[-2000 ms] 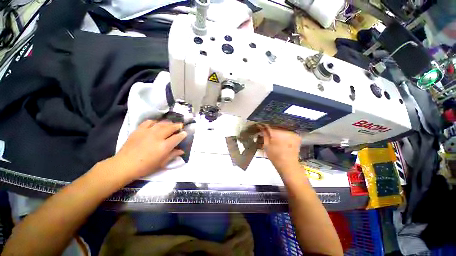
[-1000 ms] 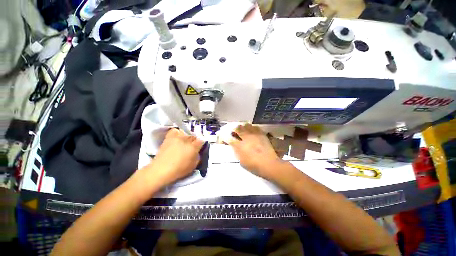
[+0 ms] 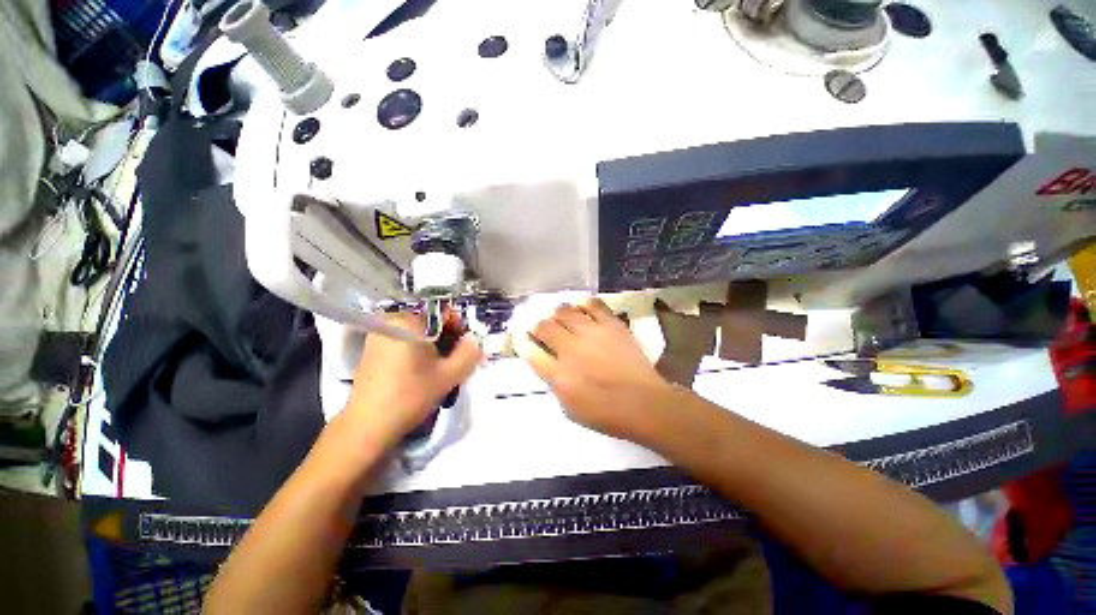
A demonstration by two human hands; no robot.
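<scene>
The black and pale grey garment (image 3: 216,348) lies left of the needle area, its pale part under the machine head. My left hand (image 3: 403,372) is at the left of the presser foot (image 3: 481,315), fingers closed on a dark part of the garment. My right hand (image 3: 595,366) lies just right of the foot, fingers bent down near the needle plate; what is under its fingertips is hidden. Small dark brown patches (image 3: 743,324) lie on the table right of my right hand. The white sewing machine head (image 3: 517,144) stands over the work.
Yellow thread snips (image 3: 919,380) lie right of the patches. A dark bundle (image 3: 992,310) sits by the machine's right base, with a red item at the far right. The edge ruler (image 3: 541,519) runs along the front table edge. Cables and cloth are at the left.
The view has moved closer to the machine. My right hand has gone from the brown patches, now left lying on the table, to beside the presser foot. My left hand stays on the garment.
</scene>
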